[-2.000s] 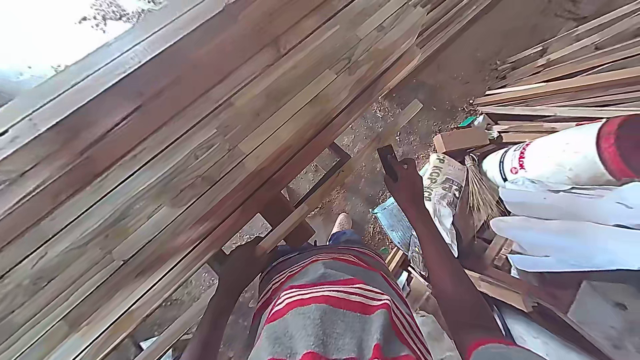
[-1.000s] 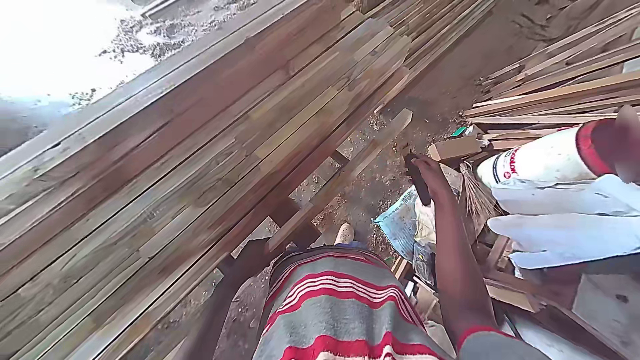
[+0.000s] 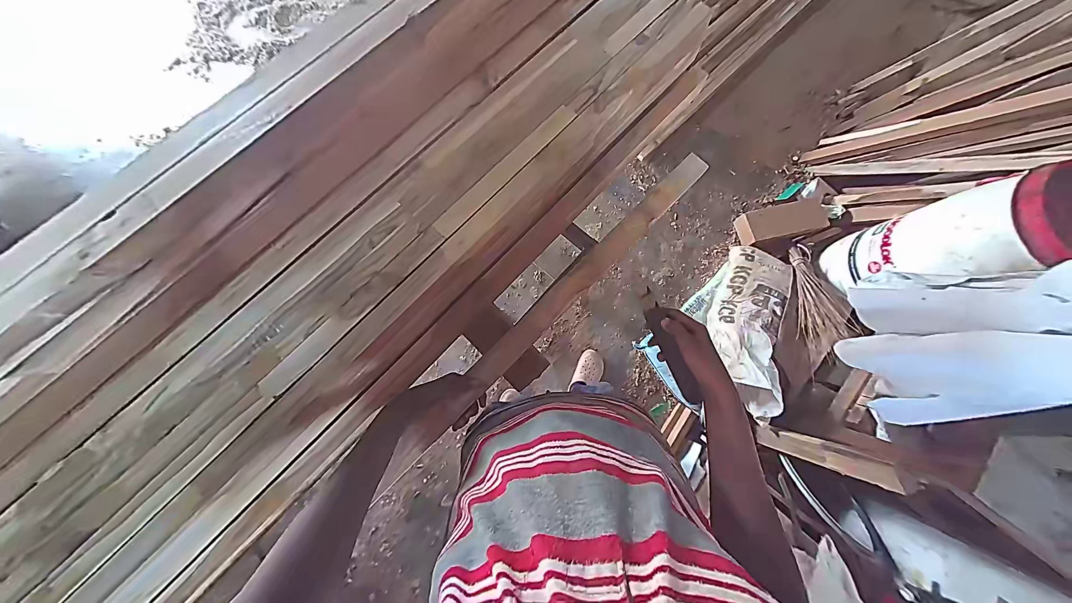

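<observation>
My left hand (image 3: 448, 398) is closed around a long narrow wooden strip (image 3: 586, 268), which slants up and right to a free end over the ground. Beside that strip lies a wide layer of long wooden boards (image 3: 352, 218), with short dark crosspieces (image 3: 486, 325) reaching out below the strip. My right hand (image 3: 685, 335), right of the strip and apart from it, grips a dark elongated tool (image 3: 674, 356); its exact kind cannot be told. The fingers of my left hand are partly hidden in shadow.
More wooden strips (image 3: 946, 138) are piled at the upper right. Near my right arm are a printed sack (image 3: 745, 318), a straw broom (image 3: 814, 310), a wood block (image 3: 780, 221) and a white container with a red end (image 3: 938, 230). Wood offcuts (image 3: 837, 459) lie at the lower right.
In the one-second-old frame another hand or blurred shape was by the container's red end; it is gone now. My right hand with the dark tool has moved lower. My left hand stays on the strip.
</observation>
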